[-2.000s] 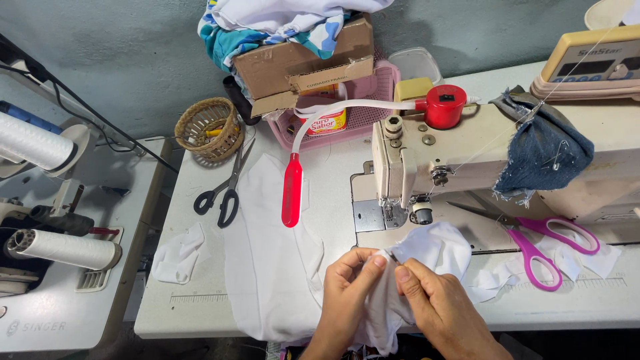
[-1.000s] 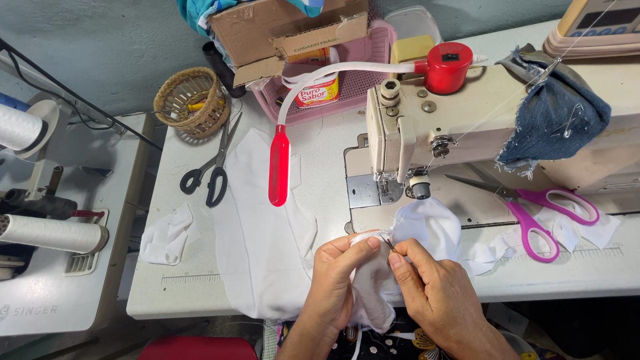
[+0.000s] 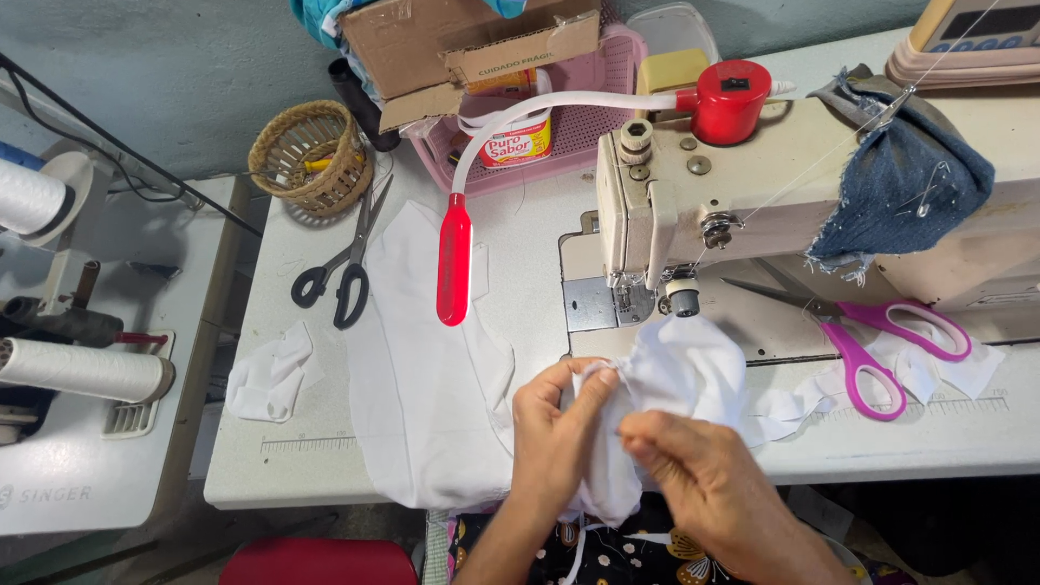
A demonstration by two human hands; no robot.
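My left hand (image 3: 561,431) pinches a gathered edge of white fabric (image 3: 686,366) between thumb and fingers, just in front of the sewing machine (image 3: 699,179). Close by on the right, my right hand (image 3: 699,463) has its thumb and fingertips pressed together beside the cloth; it is blurred, and what it pinches is too small to tell. The fabric reaches up below the machine's needle area and hangs over the table edge. More white fabric (image 3: 422,390) lies flat left of my hands, under the red tip of a flexible lamp (image 3: 454,268).
Black-handled scissors (image 3: 351,268) lie beside a wicker basket (image 3: 313,162). Purple-handled scissors (image 3: 865,374) rest right of my hands near fabric scraps (image 3: 812,394). A pink basket (image 3: 577,162) with a cardboard box (image 3: 479,41) stands behind. Another machine with thread cones (image 3: 85,370) is at left.
My right hand has moved slightly away from my left, down and to the right. My left hand keeps its pinch on the white fabric.
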